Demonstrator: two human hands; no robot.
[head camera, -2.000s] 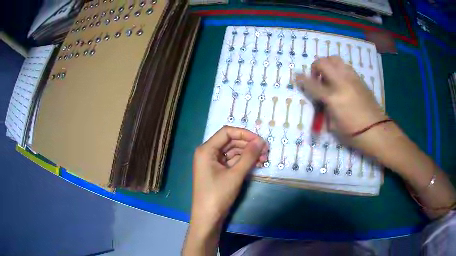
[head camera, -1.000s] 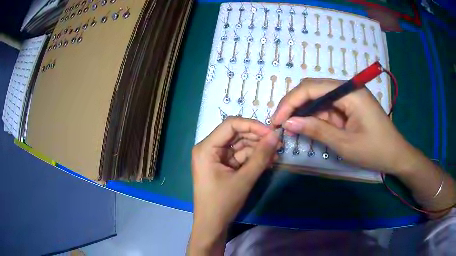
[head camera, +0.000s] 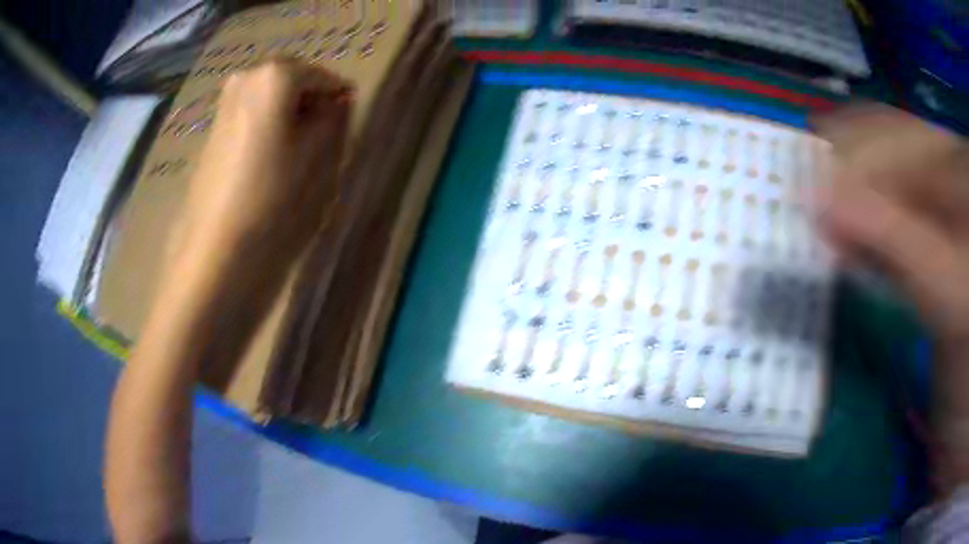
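My left hand (head camera: 266, 138) is blurred over the upper part of the brown cardboard sheet (head camera: 149, 260), near its rows of small shiny parts (head camera: 361, 43). Its fingers are bent and the fingertips are blurred, so I cannot tell whether it holds a part. My right hand (head camera: 893, 202) is strongly blurred at the right edge of the white board (head camera: 478, 351). The wired pen tool cannot be made out. The board has rows of dumbbell shapes, many with dark or silver ends, others plain tan toward the right.
The cardboard sheet lies on a thick stack of cardboard (head camera: 340, 361) left of the board. White boards stand at the far left (head camera: 90, 191) and behind (head camera: 723, 27). The green bench top (head camera: 414, 414) has blue tape along its front edge and a red line (head camera: 638, 69) behind.
My left hand has left the board's front and moved up-left over the cardboard. My right hand has moved right, away from the left fingers, and the pen no longer shows clearly. The view has shifted.
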